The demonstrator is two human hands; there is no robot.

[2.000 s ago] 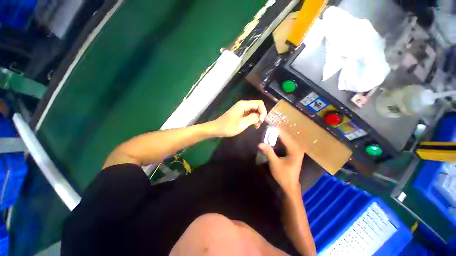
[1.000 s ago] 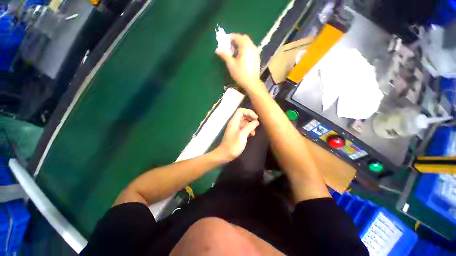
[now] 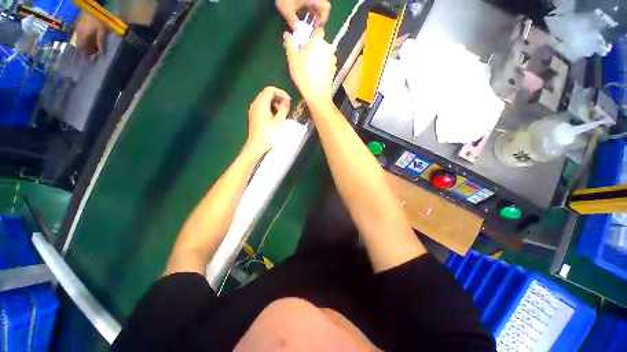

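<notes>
My right hand (image 3: 313, 65) is stretched out over the green conveyor surface near the top edge, with its fingers on a small white part (image 3: 303, 33). Another person's hand (image 3: 300, 7) reaches in from the top edge and touches the same part. My left hand (image 3: 267, 118) is lower and to the left, above the white rail. Its fingers are loosely curled with a gap, and I see nothing in it.
On the right, a machine table (image 3: 454, 17) bears a white wipe (image 3: 457, 93) and a solvent bottle (image 3: 533, 142). Green buttons (image 3: 510, 211) and a red stop (image 3: 443, 180) line its front. A yellow-black bar (image 3: 380, 55) stands beside it. Blue trays (image 3: 491, 289) are lower right.
My right hand has gone from in front of the machine to over the conveyor with the part. Another person's hand has come to the part. My left hand has moved up and left.
</notes>
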